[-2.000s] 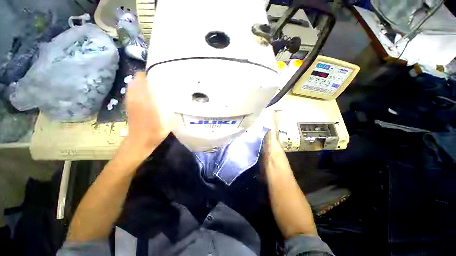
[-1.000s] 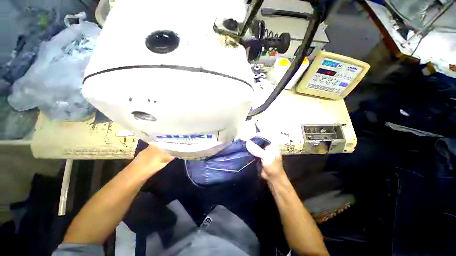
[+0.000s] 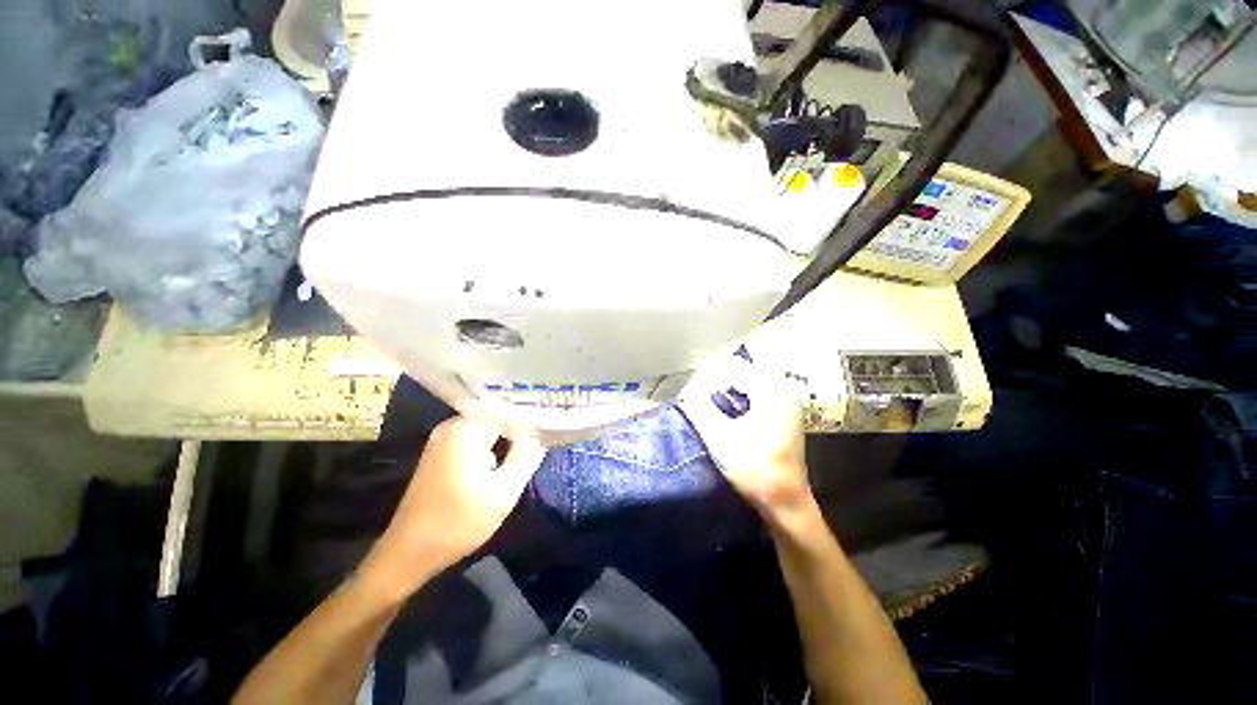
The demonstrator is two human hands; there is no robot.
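Observation:
The dark blue denim jeans [image 3: 627, 466] lie under the front of the off-white sewing machine head [image 3: 552, 255], lit brightly, and hang towards my lap. My left hand [image 3: 476, 482] is closed on the denim edge at the left, just below the machine head. My right hand [image 3: 746, 420] holds the denim at the right, with a bit of dark cloth showing between its fingers. The needle area is hidden behind the machine head.
A translucent bag of small pieces [image 3: 207, 193] stands on the cream table [image 3: 234, 393] at the left. A dark angled bar [image 3: 903, 193] and a control panel [image 3: 944, 227] are right of the head. Dark garments [image 3: 1158, 510] are heaped at the far right.
Since one second ago, my left hand has moved right and closed in on the denim beside the head. My right hand has shifted slightly right. The machine head appears further right as the view shifted.

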